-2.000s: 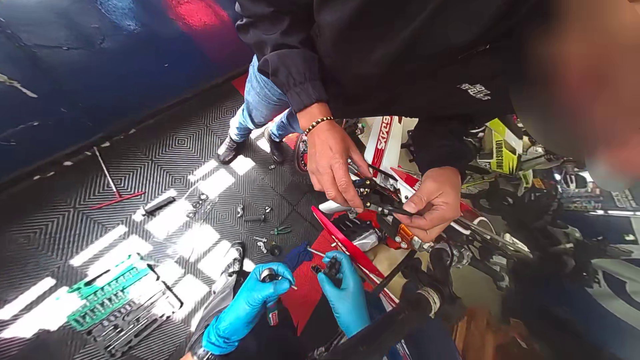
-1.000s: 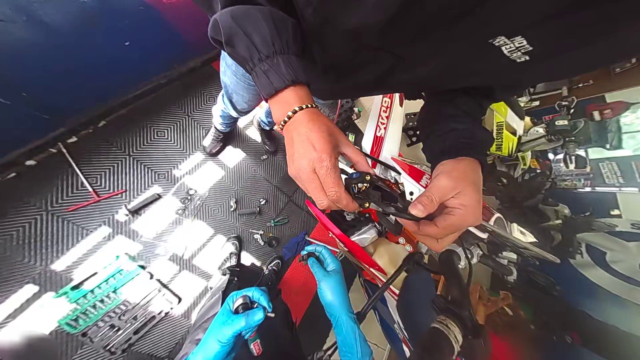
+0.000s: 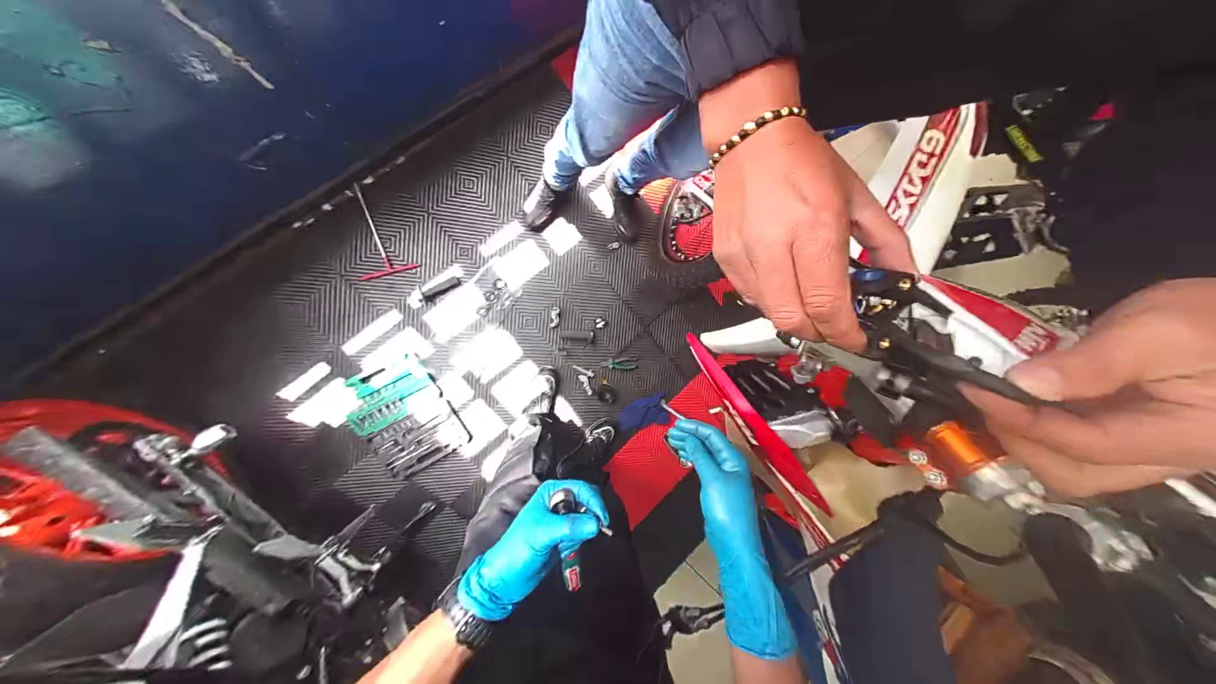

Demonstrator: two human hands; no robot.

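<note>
My left hand (image 3: 541,537), in a blue glove, is closed around a ratchet wrench (image 3: 568,560) with a round head and a red and green handle end. My right hand (image 3: 714,465), also gloved in blue, is beside a red fender (image 3: 760,427) of a dirt bike; its fingertips meet a thin metal piece (image 3: 671,409) that I cannot identify. A co-worker's bare hands (image 3: 807,228) hold a black part (image 3: 950,370), perhaps a lever or bracket, over the bike's front.
A green socket tray (image 3: 385,394) and wrenches lie on the patterned floor at left. Pliers (image 3: 622,363), a black cylindrical part (image 3: 578,336) and a blue cloth (image 3: 644,412) are on the floor ahead. A red motorcycle (image 3: 85,484) stands at far left; a red-headed squeegee (image 3: 388,272) lies near the wall.
My right hand has moved away from my left, up along the red fender. The view has shifted, bringing the red motorcycle in at left.
</note>
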